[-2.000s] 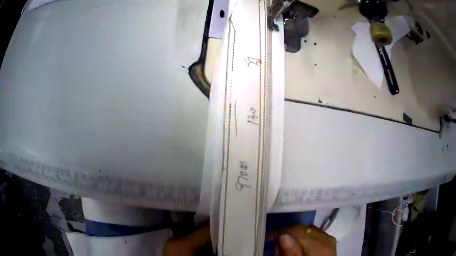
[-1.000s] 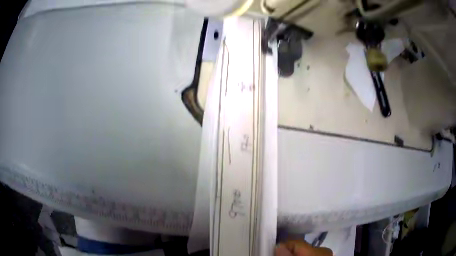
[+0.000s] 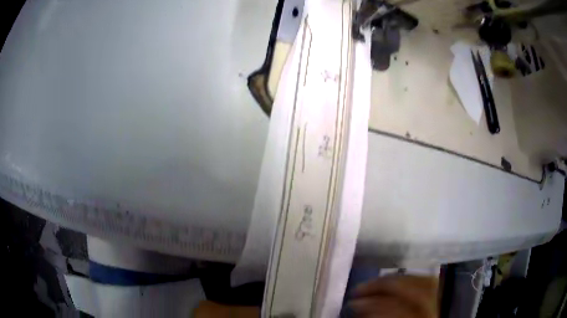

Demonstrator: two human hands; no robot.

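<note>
The long whitish template [image 3: 303, 186] with dark border lines and handwritten marks lies on a wider white fabric strip [image 3: 261, 211]. They run from the presser foot [image 3: 367, 20] at the top edge down over the table's front edge and out at the bottom. My left hand [image 3: 227, 310] is at the bottom edge, left of the template, mostly cut off; its grip cannot be seen. My right hand [image 3: 398, 298] is blurred and partly cut off at the bottom, right of the fabric. Its fingers look bent; whether they touch the fabric is unclear.
The cream machine bed [image 3: 429, 105] is set into the pale table [image 3: 155, 124]. A slim black tool [image 3: 488, 99] lies on white scraps [image 3: 463, 77] near a yellowish knob [image 3: 502, 64]. Ruler marks [image 3: 143, 227] line the table's front edge.
The view has shifted, and the lamp edge at the top is gone. My left hand has come back into the picture since one second ago. The fabric's right side now spreads wider beside the template.
</note>
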